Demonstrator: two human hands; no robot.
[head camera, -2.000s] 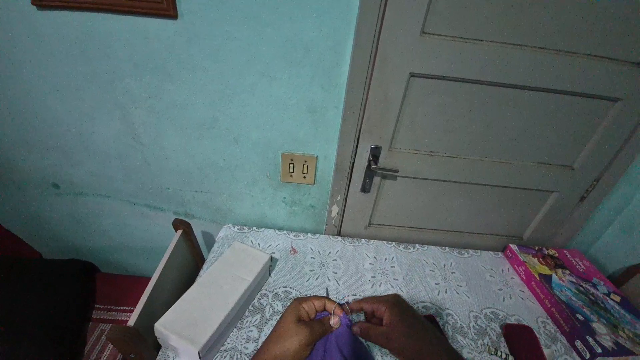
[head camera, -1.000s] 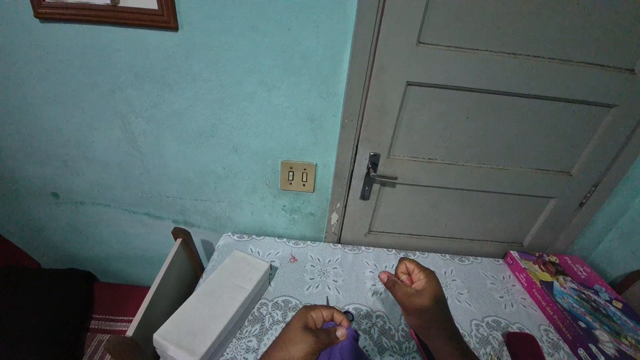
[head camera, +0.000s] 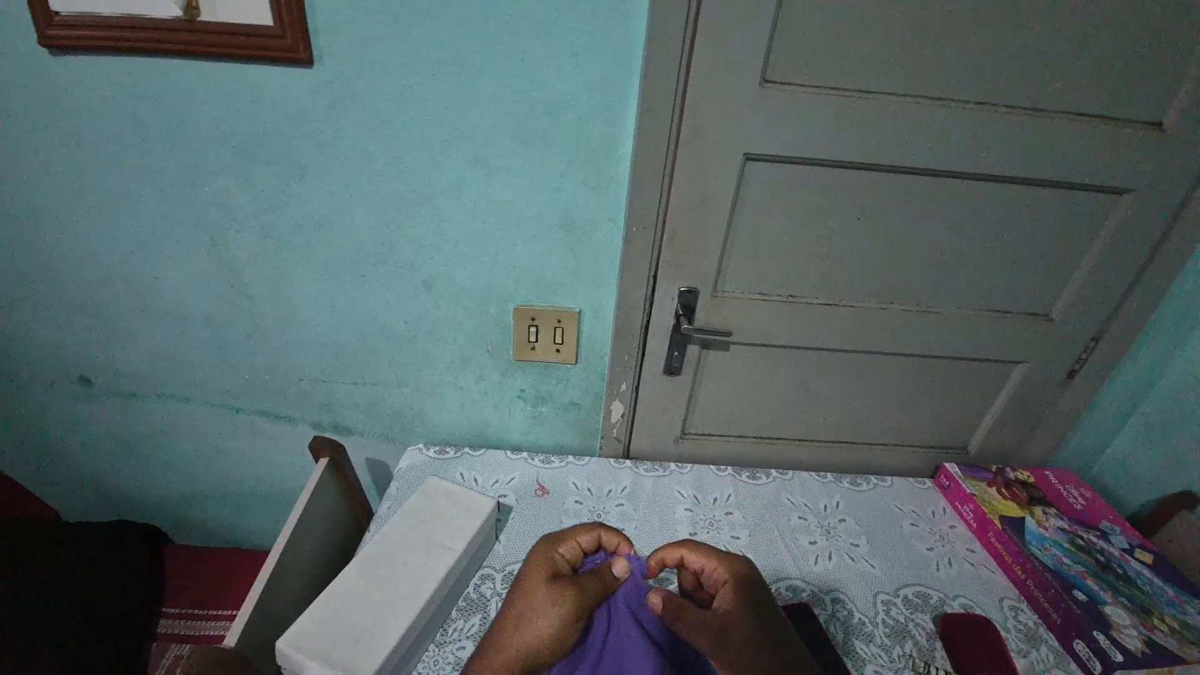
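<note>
Purple cloth (head camera: 619, 628) hangs bunched below my hands at the near edge of the view. My left hand (head camera: 562, 591) pinches its upper edge between thumb and index finger. Close beside it, my right hand (head camera: 712, 600) has its thumb and index finger at the right side of the same edge; whether they grip the cloth or something thin is not clear. Both hands are over the table with a white lace-patterned tablecloth (head camera: 712, 516). The lower part of the cloth is cut off by the frame.
A long white box (head camera: 394, 581) lies left of my hands. A small reddish piece (head camera: 541, 488) is near the table's back. On the right are a pink and purple game box (head camera: 1078, 562), a dark red object (head camera: 975, 645) and a dark flat object (head camera: 816, 637).
My right hand, raised apart to the right one second ago, is back beside my left hand at the purple cloth. More of the cloth shows between the hands.
</note>
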